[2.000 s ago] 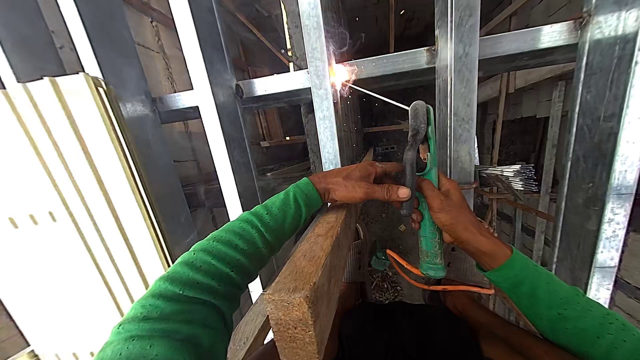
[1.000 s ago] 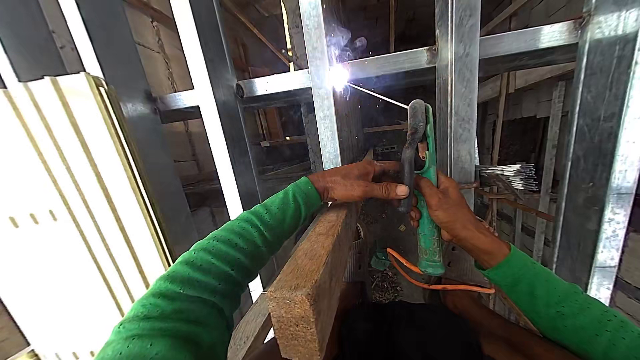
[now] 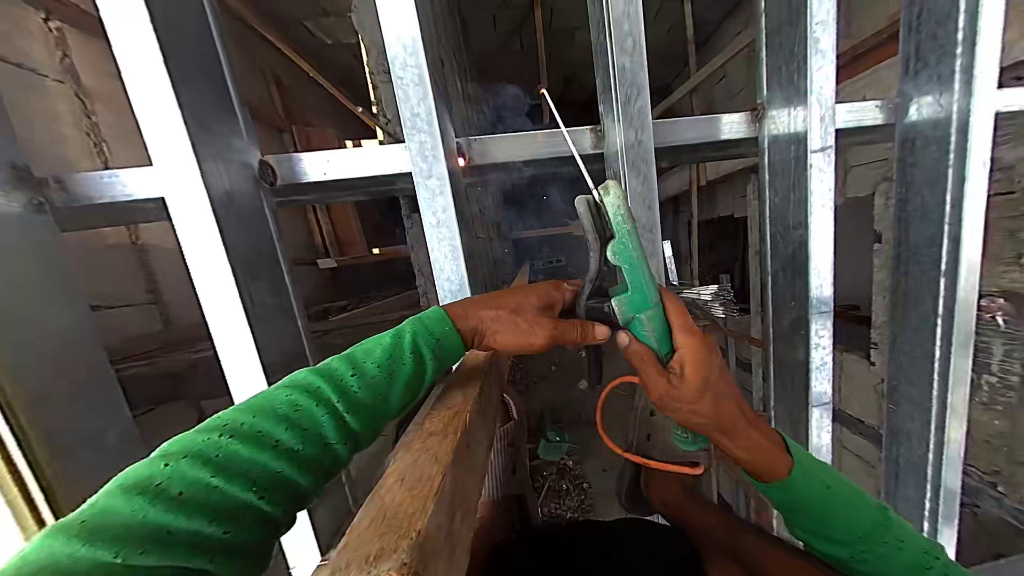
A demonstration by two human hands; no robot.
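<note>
My right hand [image 3: 692, 372] grips the green handle of a welding electrode holder [image 3: 640, 276]. A thin electrode [image 3: 570, 138] runs up and left from its jaws, its tip glowing orange and apart from the metal. Beside the holder's dark lever, my left hand [image 3: 528, 318] has its fingers touching or very near it, with the wrist over a wooden beam [image 3: 424, 472]. A small red-hot spot [image 3: 462, 159] glows where a galvanized steel crossbar [image 3: 528, 147] meets an upright steel channel [image 3: 420, 144]. Smoke drifts near the joint.
More steel channels [image 3: 788, 224] stand at left and right, joined by crossbars. The orange welding cable [image 3: 612, 448] loops below the holder. Thin metal rods [image 3: 708, 299] lie in a bundle behind. Far below are a green object [image 3: 556, 442] and a pile of small scraps [image 3: 562, 488].
The bright arc at the joint has gone out, leaving a small glow. The electrode tip has moved away from the joint, up and right. The view has shifted to the right.
</note>
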